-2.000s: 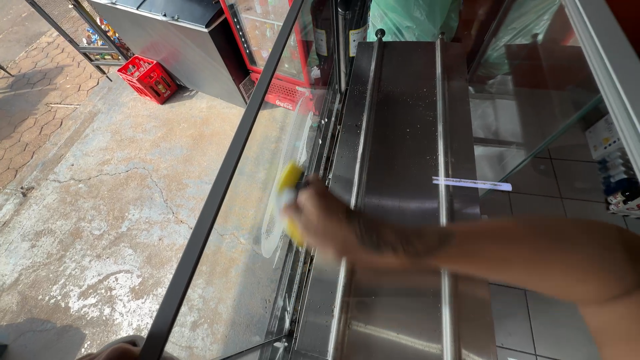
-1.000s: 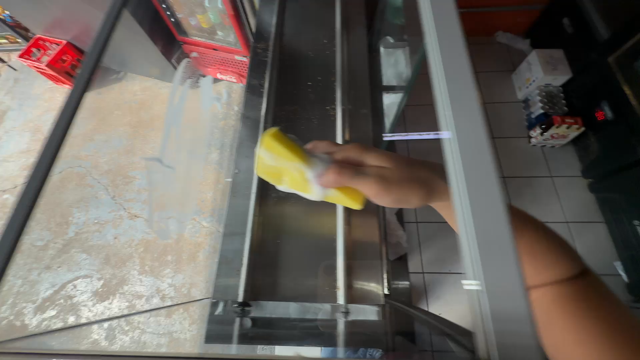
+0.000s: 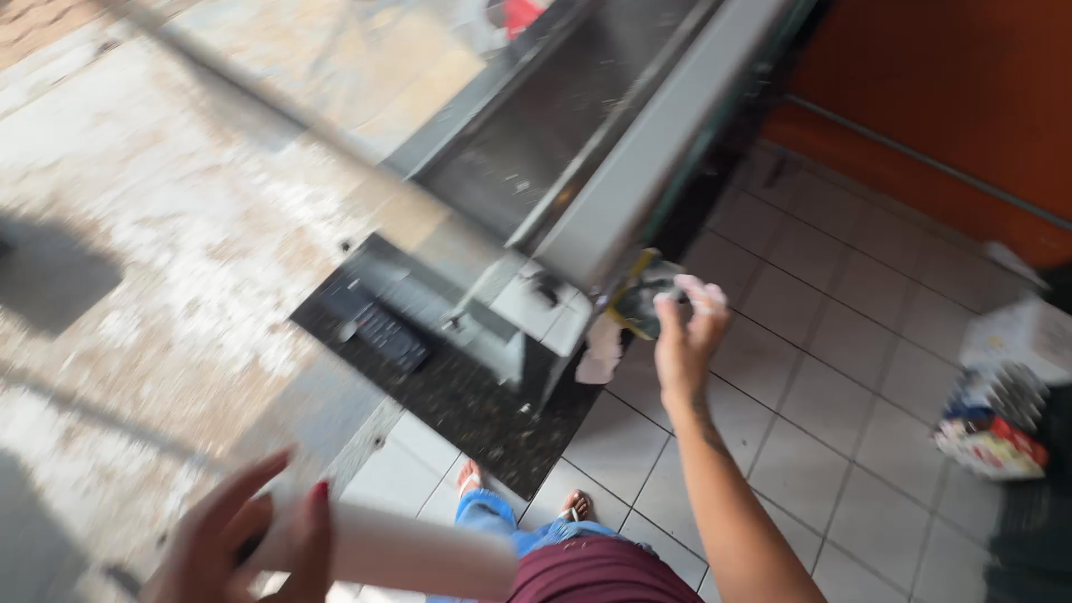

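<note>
My right hand (image 3: 691, 322), with foam on its fingertips, holds a yellow sponge with a dark green side (image 3: 641, 297). It is beside the near end of a metal-framed glass display case (image 3: 645, 142). Just below the sponge, a pale, crumpled piece of material (image 3: 600, 352) hangs at the edge of a black speckled stone counter (image 3: 494, 435). At the lower left my left hand (image 3: 251, 536) is blurred, its thumb and fingers around a pale cylindrical object (image 3: 410, 548); what it is cannot be told.
A black remote control (image 3: 389, 335) lies on the stone counter, left of the case's end. My feet in sandals (image 3: 576, 505) stand on the tiled floor (image 3: 787, 419) below. A white box (image 3: 1022, 339) and colourful packages (image 3: 992, 444) are at the right. Concrete paving (image 3: 201, 226) lies at the left.
The view has swung and turned strongly. My right hand has gone from over the case's metal interior to beside its near end, still holding the sponge. My left hand and the pale cylinder have come into view.
</note>
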